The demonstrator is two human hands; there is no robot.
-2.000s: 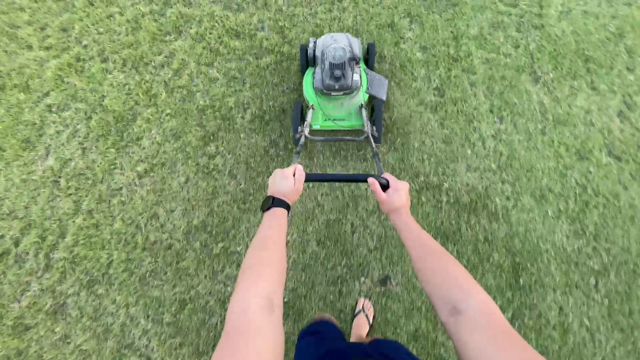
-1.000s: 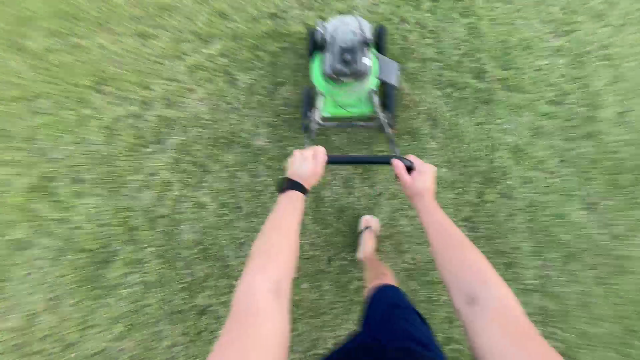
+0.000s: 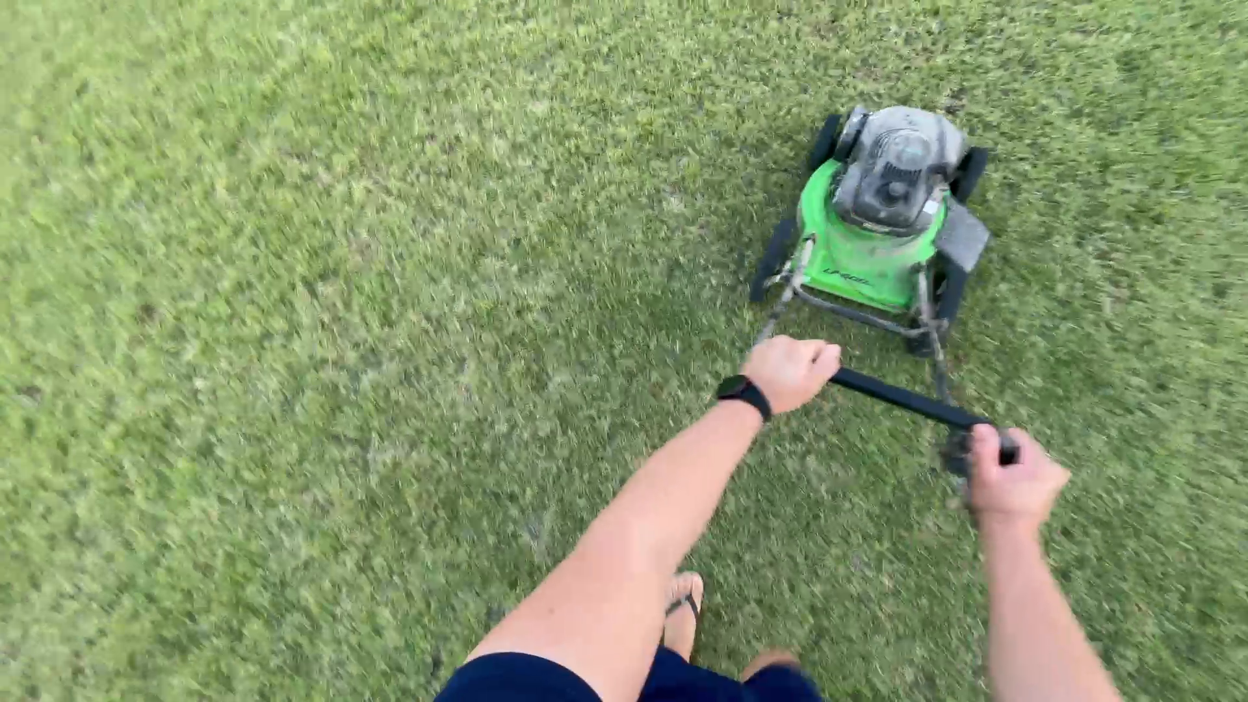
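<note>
A green push lawn mower point(image 3: 868, 255) with a dusty grey engine point(image 3: 892, 180) stands on the grass at the upper right, its deck tilted a little clockwise in the picture. Its black handlebar point(image 3: 907, 398) runs between my hands. My left hand point(image 3: 792, 372) is closed around the bar's left end, with a black watch point(image 3: 744, 396) on that wrist. At the right end, my right hand point(image 3: 1014, 473) grips the bar, thumb on top, beside a small dark part blurred by motion. A grey side discharge flap point(image 3: 962, 237) sticks out on the deck's right.
Short green lawn point(image 3: 341, 351) surrounds the mower on all sides, with a few brownish patches. Below my left forearm, a foot in a flip-flop point(image 3: 684, 609) stands on the grass near my dark blue shorts point(image 3: 702, 678).
The mower and both my hands have shifted to the right in the picture, and the handlebar, level before, now slants down to the right. Both hands have kept their hold on it.
</note>
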